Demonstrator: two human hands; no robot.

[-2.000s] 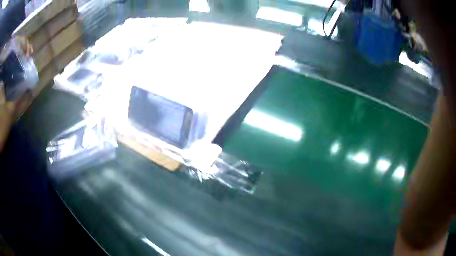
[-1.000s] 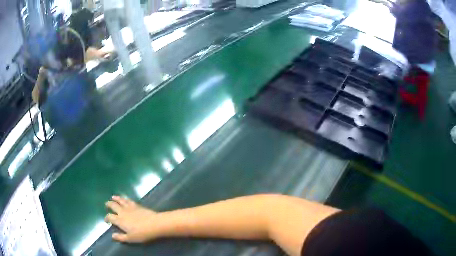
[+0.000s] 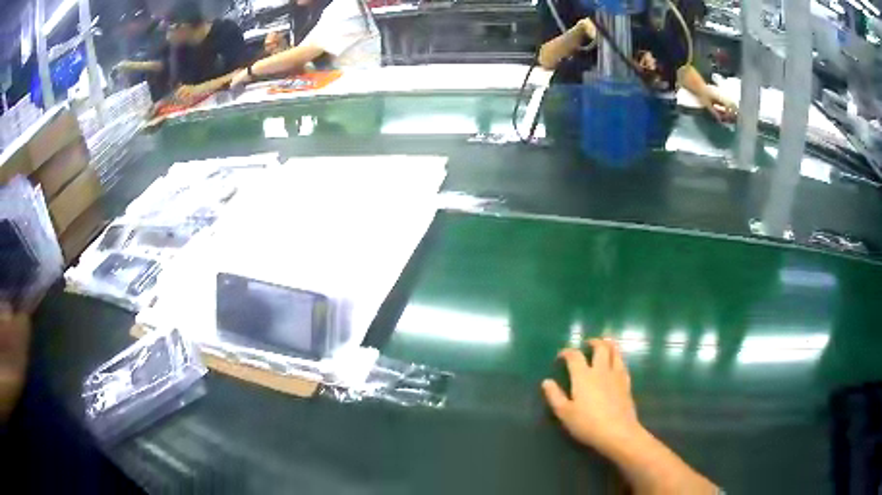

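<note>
My right hand (image 3: 598,398) rests over the near edge of the green belt, fingers apart, empty. My left hand (image 3: 12,353) is blurred and cut off by the left edge. It holds clear-bagged dark phone parts (image 3: 21,242) upright; its fingers are mostly hidden. A dark rounded phone part (image 3: 271,314) lies at the front of the white sheets (image 3: 334,227). A stack of bagged parts (image 3: 145,377) lies on the dark bench at the near left. More bagged parts (image 3: 131,271) lie along the left side of the white sheets.
Brown cartons (image 3: 70,184) stand at the left. The glossy green belt (image 3: 677,280) runs to the right. A black tray (image 3: 856,435) is cut off at the right edge. Across the line are a blue machine head (image 3: 614,121), a grey post (image 3: 788,126) and people's arms (image 3: 276,63).
The view has swung back left from the black tray to the white sheets, and the left hand is in view again. My right hand stays open at the belt.
</note>
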